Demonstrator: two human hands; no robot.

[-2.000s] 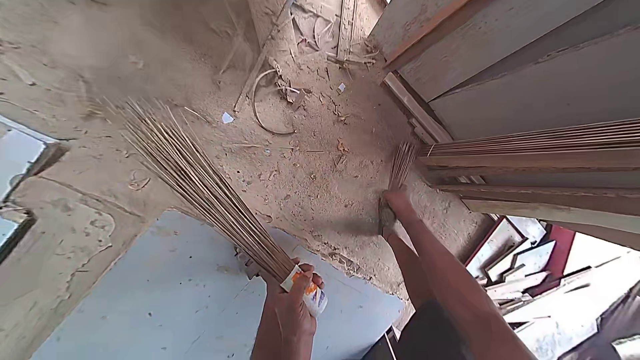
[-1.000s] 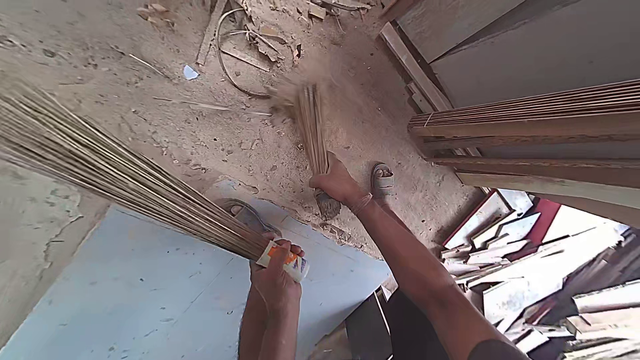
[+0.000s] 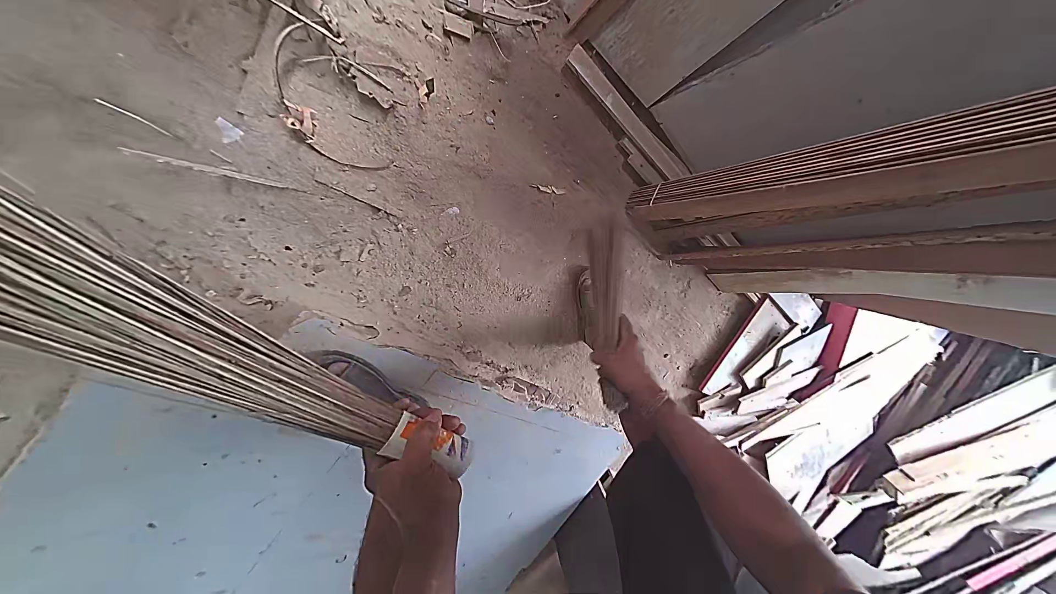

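My left hand (image 3: 421,462) is closed around the wrapped handle of a long stick broom (image 3: 181,338), whose bristles fan out to the left edge above a light blue board (image 3: 206,495). In my right hand (image 3: 623,363) is a shorter bundle of thin sticks (image 3: 606,280), blurred, pointing away over the dusty floor (image 3: 462,247). Right beside that bundle a sandalled foot shows partly. My other foot (image 3: 363,379) is partly hidden behind the long broom and my left hand.
Long wooden boards (image 3: 841,186) and panels stand along the right. A pile of scrap board pieces (image 3: 825,404) lies at lower right. Twigs, a curved strip (image 3: 280,70) and a white scrap (image 3: 228,130) litter the floor at upper left.
Since one second ago, my right hand and the short bundle have swung to the right, nearer the standing boards. Both hands keep their holds.
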